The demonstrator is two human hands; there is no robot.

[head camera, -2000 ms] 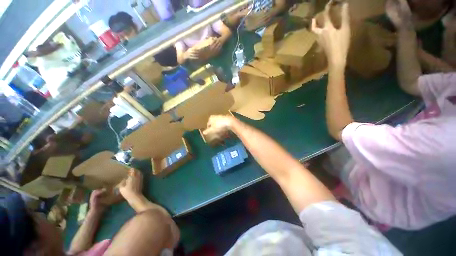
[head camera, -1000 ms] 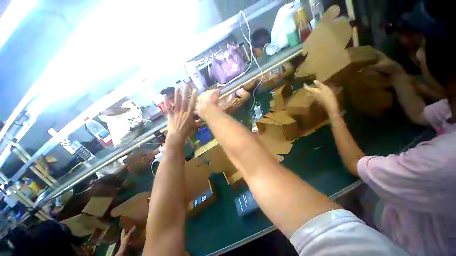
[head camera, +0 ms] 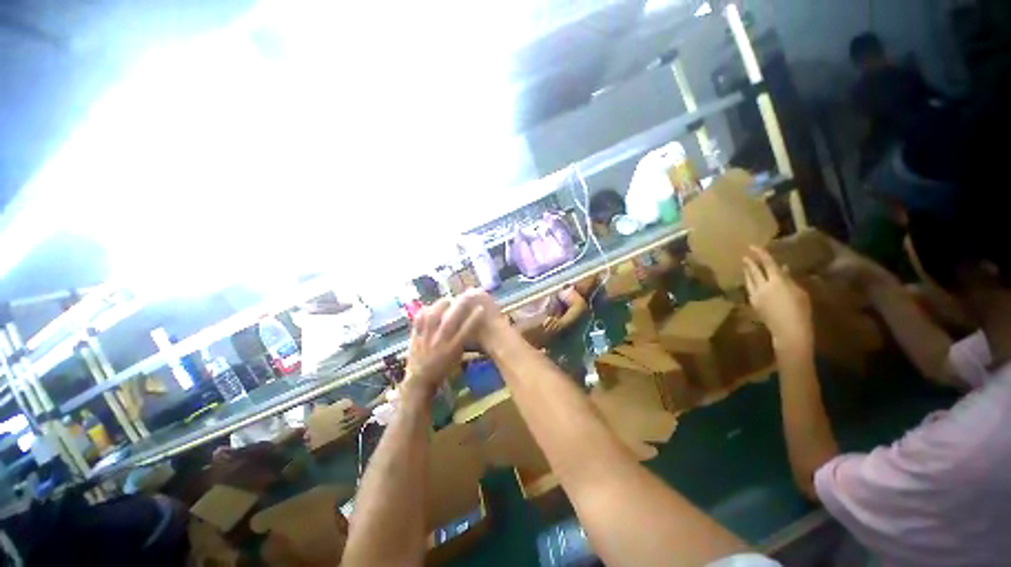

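Note:
My left hand (head camera: 435, 343) and my right hand (head camera: 479, 318) are raised in front of me and touch each other, fingers folded together. No object shows in them. Below, partly behind my arms, an open brown mailer box (head camera: 441, 550) has a blue card (head camera: 457, 529) in it. A second open box (head camera: 535, 481) stands to its right, mostly hidden by my right arm. Another blue card (head camera: 563, 544) lies on the green table (head camera: 726, 441) at the bottom edge, cut off by the picture and my arm.
A heap of brown cartons (head camera: 698, 332) lies right of centre. A person in a pink shirt (head camera: 920, 487) on the right reaches a hand (head camera: 779, 305) toward the cartons. A raised shelf (head camera: 238, 408) crosses behind, with a purple bag (head camera: 541, 246) and bottles. Other people sit beyond it.
My hands have risen off the boxes and come together; my left hand's spread fingers have folded. The view has tilted up. The neighbour's raised hand has lowered beside the cartons.

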